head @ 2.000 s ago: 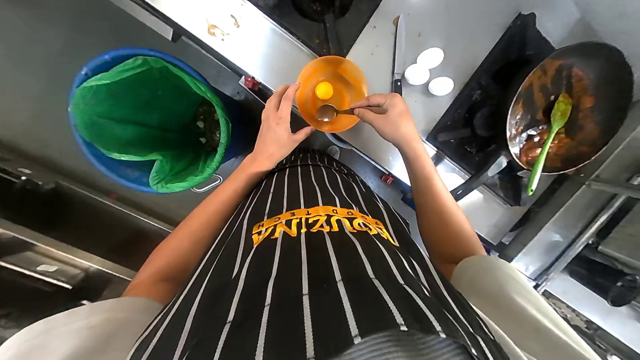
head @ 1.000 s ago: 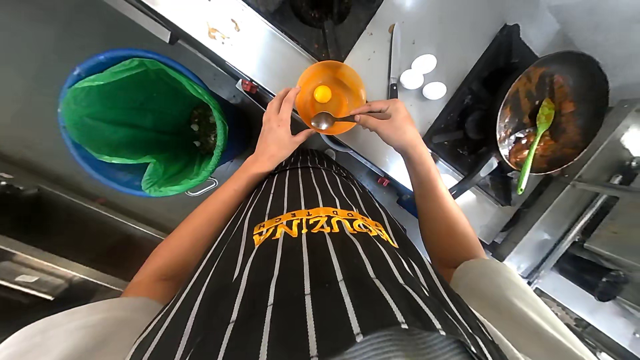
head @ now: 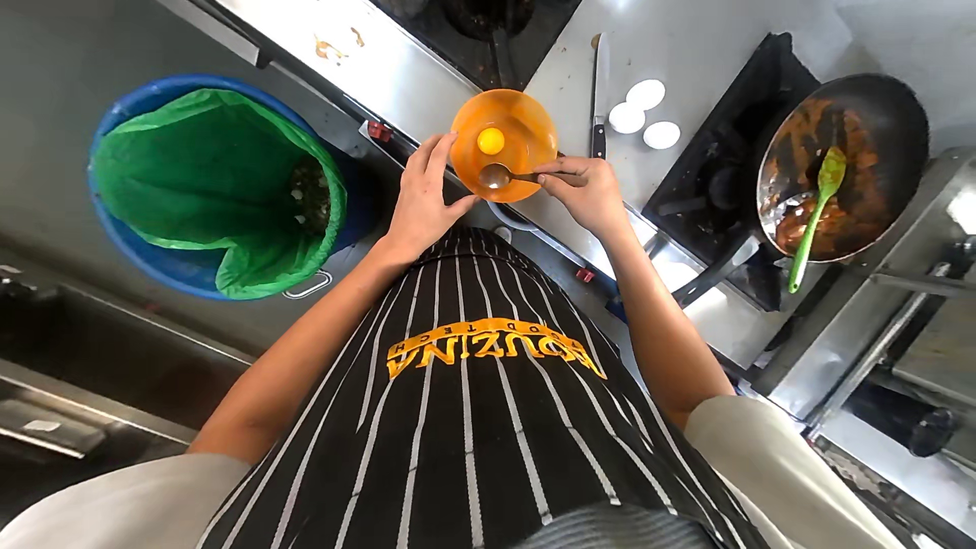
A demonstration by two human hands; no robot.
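An orange bowl (head: 531,122) holds a raw egg, its round yolk (head: 491,141) whole near the bowl's middle. My left hand (head: 427,191) grips the bowl's left rim between fingers and thumb. From the right, my right hand (head: 587,187) holds a metal spoon (head: 496,176) by its handle, with the spoon's head inside the bowl just below the yolk. Right of the bowl, a kitchen knife (head: 601,84) lies on the steel counter, and beside it are three white eggs (head: 646,94).
A dark frying pan (head: 892,145) with reddish-brown sauce and a green spatula (head: 814,221) sits on a burner at right, its handle pointing toward my right forearm. Another burner (head: 496,46) is behind the bowl. A blue bin (head: 126,122) with a green liner stands at left.
The spoon and my right hand have shifted only slightly at the bowl. My left hand stays on the rim.
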